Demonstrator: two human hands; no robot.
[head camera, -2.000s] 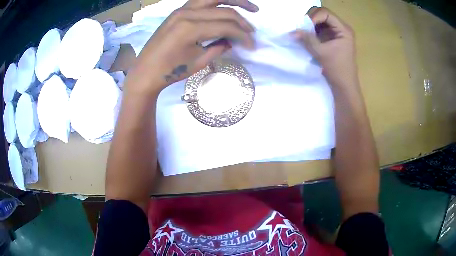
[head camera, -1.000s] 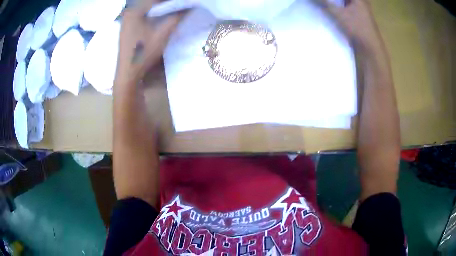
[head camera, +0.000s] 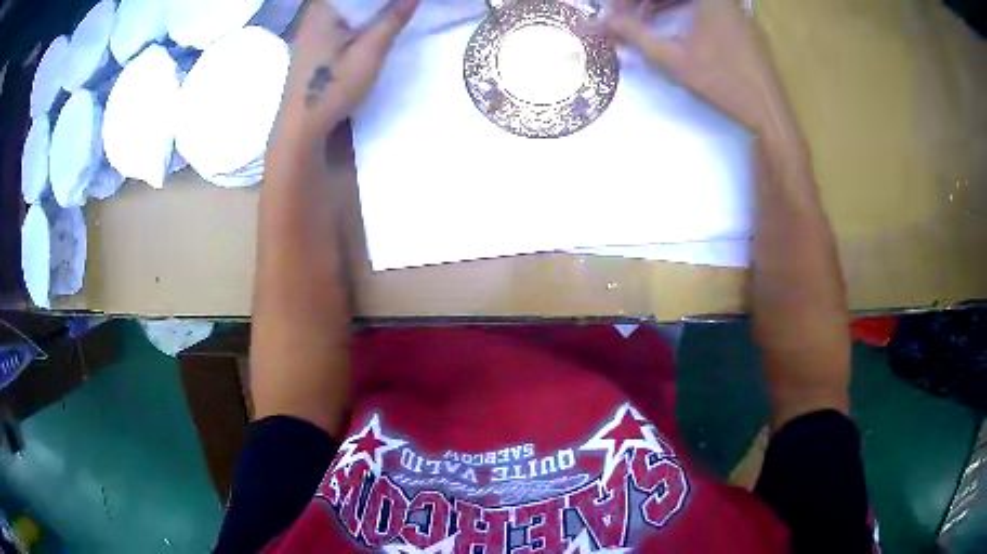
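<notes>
A round gold patterned dish with a bright plain centre lies on a flat stack of white tissue in front of me. My left hand, partly cut off by the top edge, is left of the dish, with tissue between its thumb and fingers. My right hand is over the right side of the stack, its blurred fingertips by the dish's upper right rim. Its upper part is cut off, and whether it grips anything is unclear.
White tissue-wrapped discs lean in rows at the left of the tan cardboard table cover. The near table edge runs across in front of my red shirt. A brown box stands below on the green floor.
My hands spread apart from above the dish to either side; the right one has since come back to the dish's rim. Dish, stack and wrapped discs sit higher in view.
</notes>
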